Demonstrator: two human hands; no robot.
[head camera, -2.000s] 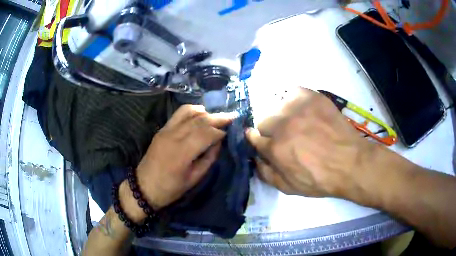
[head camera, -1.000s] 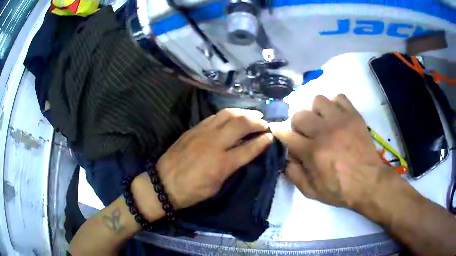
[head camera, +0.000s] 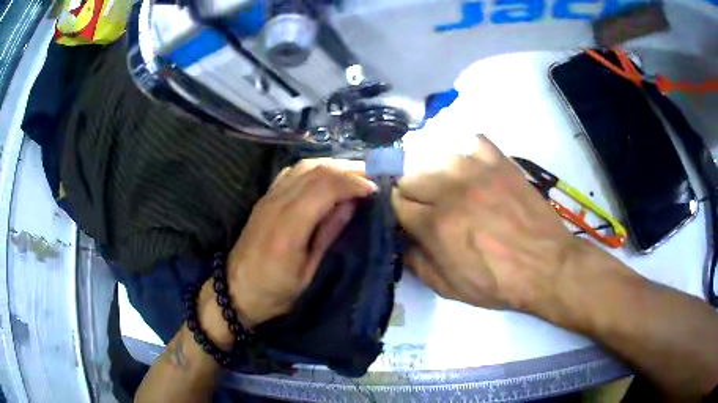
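Note:
A navy denim piece (head camera: 350, 283) lies on the white table below the machine head, its frayed edge on the right. My left hand (head camera: 295, 228) presses on the denim with its fingertips just left of the needle area. My right hand (head camera: 480, 228) holds the denim's edge between thumb and fingers just right of the needle area. The presser foot is hidden behind the grey-capped part (head camera: 383, 161) and my fingers. Dark striped cloth (head camera: 157, 157) joins or overlaps the denim on the left; which, I cannot tell.
The white sewing machine (head camera: 504, 47) spans the top. Thread snips (head camera: 582, 206) with yellow and orange handles lie right of my right hand. A black smartphone (head camera: 626, 149) and orange cable (head camera: 677, 85) lie further right. A measuring tape (head camera: 441, 384) follows the front edge. A yellow-red packet (head camera: 94, 20) is top left.
The view has shifted, so the machine and table sit further left than a second ago. My right hand has flattened, its knuckles lower. More of the snips shows.

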